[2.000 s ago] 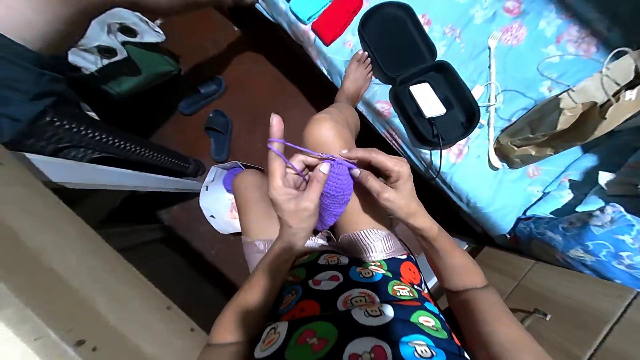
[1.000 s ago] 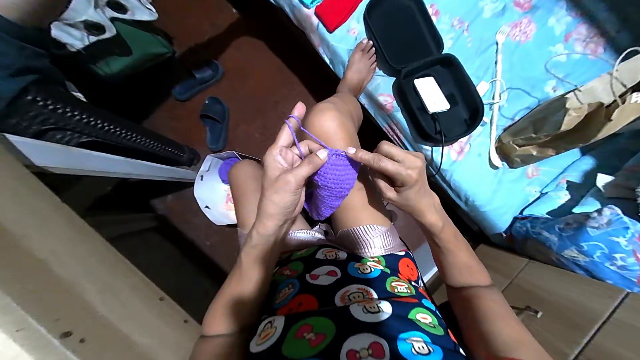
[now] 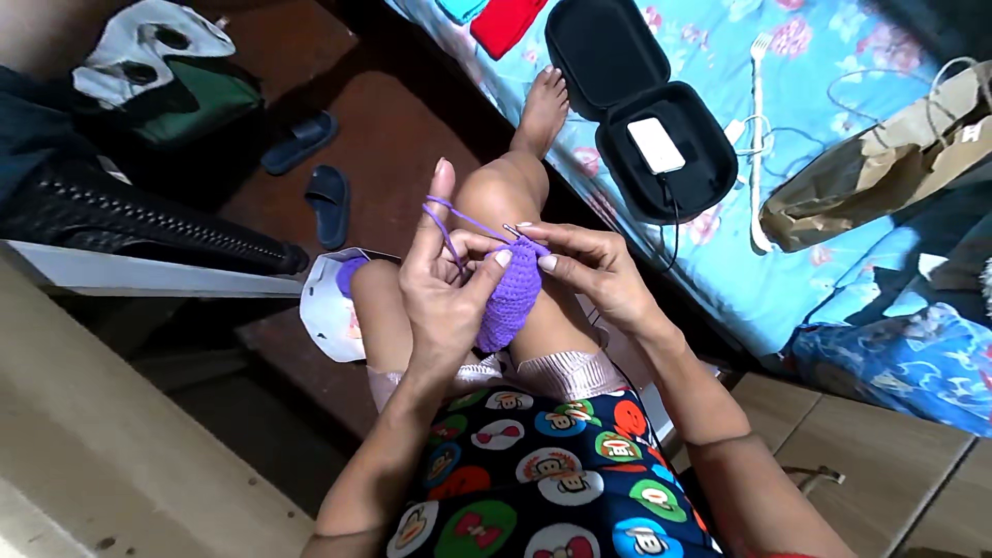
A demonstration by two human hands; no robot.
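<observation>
A purple crocheted piece (image 3: 511,302) hangs between my two hands above my lap. My left hand (image 3: 449,287) pinches its upper left edge between thumb and fingers, and purple yarn (image 3: 470,215) loops around the raised index finger. In my right hand (image 3: 593,267) is a crochet hook (image 3: 512,231), whose metal tip shows at the top edge of the piece; my fingers cover the rest of it. Beside my left knee, a white container (image 3: 319,310) has purple yarn (image 3: 350,275) inside.
On the flowered bed (image 3: 701,291) lie an open black case (image 3: 666,194) with a white device (image 3: 656,146), a white back scratcher (image 3: 757,147), a brown paper bag (image 3: 845,186) and a red cloth (image 3: 504,27). Dark slippers (image 3: 328,205) rest on the floor. A wooden panel edge (image 3: 101,387) runs along the left.
The hook tip now shows above the piece's top edge, where my right fingers were closer over it a second ago. Both hands stay on the work.
</observation>
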